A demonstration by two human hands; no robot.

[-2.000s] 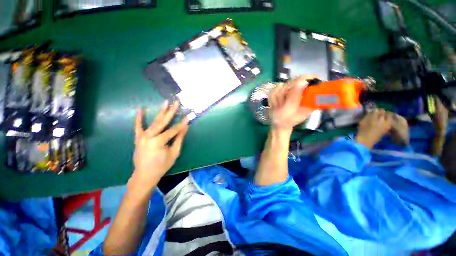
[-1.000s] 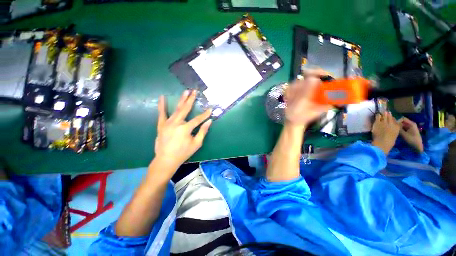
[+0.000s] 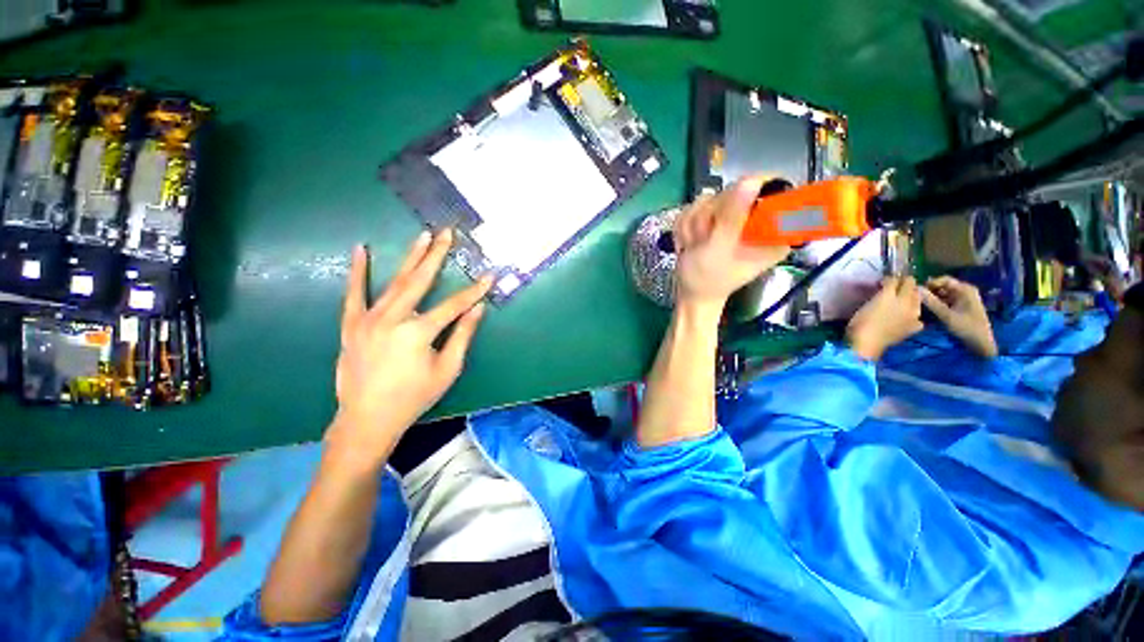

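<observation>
An opened tablet assembly (image 3: 533, 182) lies tilted on the green bench in front of me, with a large white battery, a black border and a gold-and-silver board at its upper right end. My left hand (image 3: 402, 339) is spread with fingers apart, its fingertips at the tablet's lower left edge. My right hand (image 3: 721, 245) grips the orange electric screwdriver (image 3: 809, 213) to the right of the tablet. The screwdriver's tip is hidden by the hand. A round silvery speckled screw dish (image 3: 650, 257) sits beside and partly behind my right hand.
Stacked tablet assemblies (image 3: 100, 213) lie at the left. Another opened tablet (image 3: 759, 132) lies behind my right hand, and one (image 3: 621, 13) at the far edge. A neighbour's hands (image 3: 888, 316) work at the right, near a tape roll (image 3: 981, 236). A black cable (image 3: 1004, 188) runs from the screwdriver.
The view shifted slightly between frames. My left hand stays at the tablet's edge and my right hand stays over the dish with the screwdriver. The neighbour's hands have moved apart.
</observation>
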